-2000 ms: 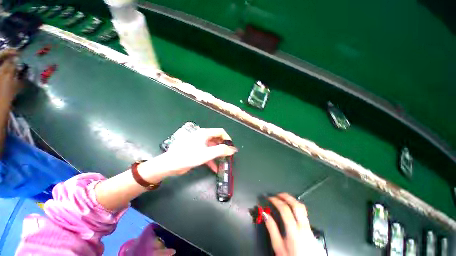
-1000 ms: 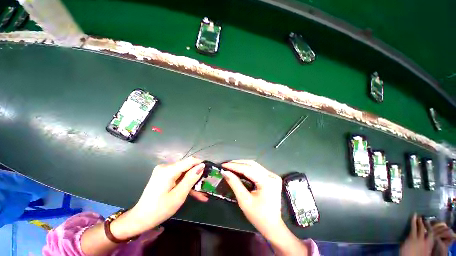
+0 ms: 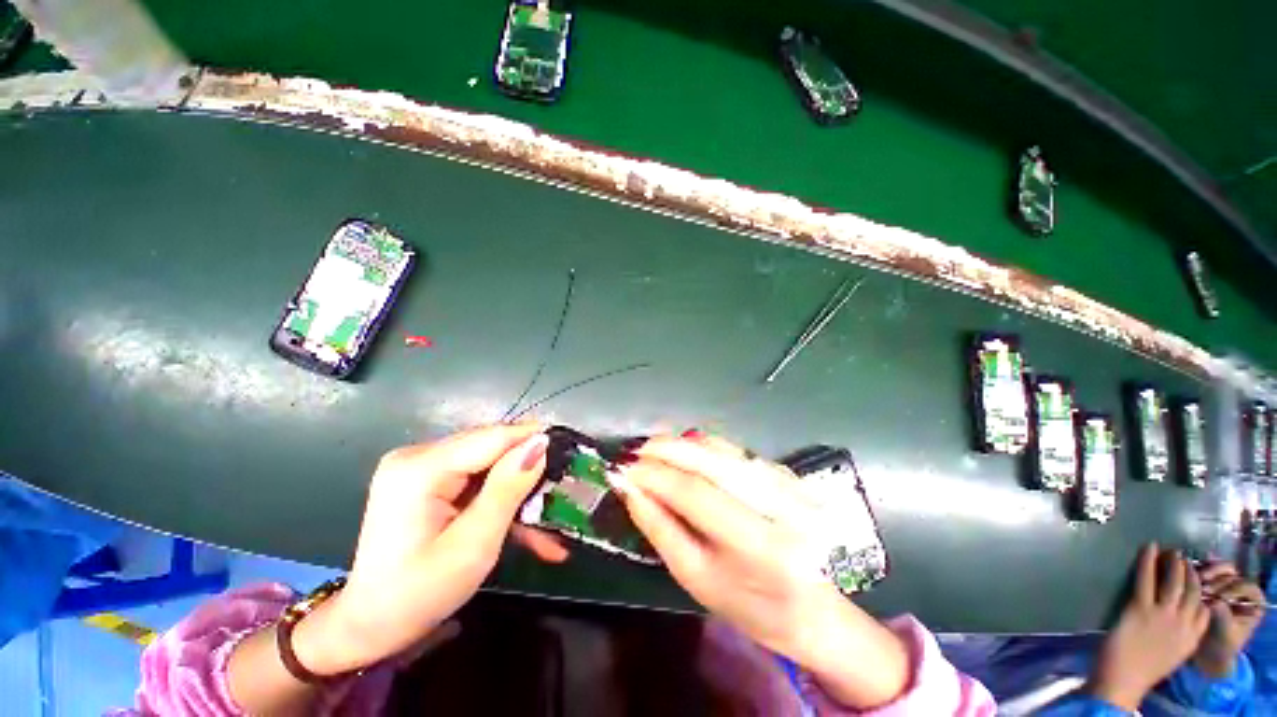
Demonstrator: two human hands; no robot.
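Note:
My left hand (image 3: 434, 539) holds the left end of a half-assembled phone unit (image 3: 577, 493), black-rimmed with a green board and a silver patch, thumb on its rim. My right hand (image 3: 721, 525) grips its right end, and its fingers cover that part. Another phone unit (image 3: 847, 525) lies on the bench, partly behind my right hand. A phone unit (image 3: 346, 298) with a pale silver face lies at the left. Two thin black cables (image 3: 560, 336) curve on the bench behind my left hand. Tweezers (image 3: 812, 332) lie near the ledge, and a small red part (image 3: 419, 342) lies beside the left unit.
A worn whitish ledge (image 3: 630, 182) divides the dark green bench (image 3: 154, 266) from the green belt, which carries several units (image 3: 534, 51). More units (image 3: 1053, 432) stand in a row at the right. Another person's hands (image 3: 1155, 623) are at the right edge. A white-wrapped post (image 3: 119, 42) is top left.
The view has shifted slightly, so bench items appear higher and further left. My right hand now covers more of the held unit and of the unit beside it. Both hands still hold the unit.

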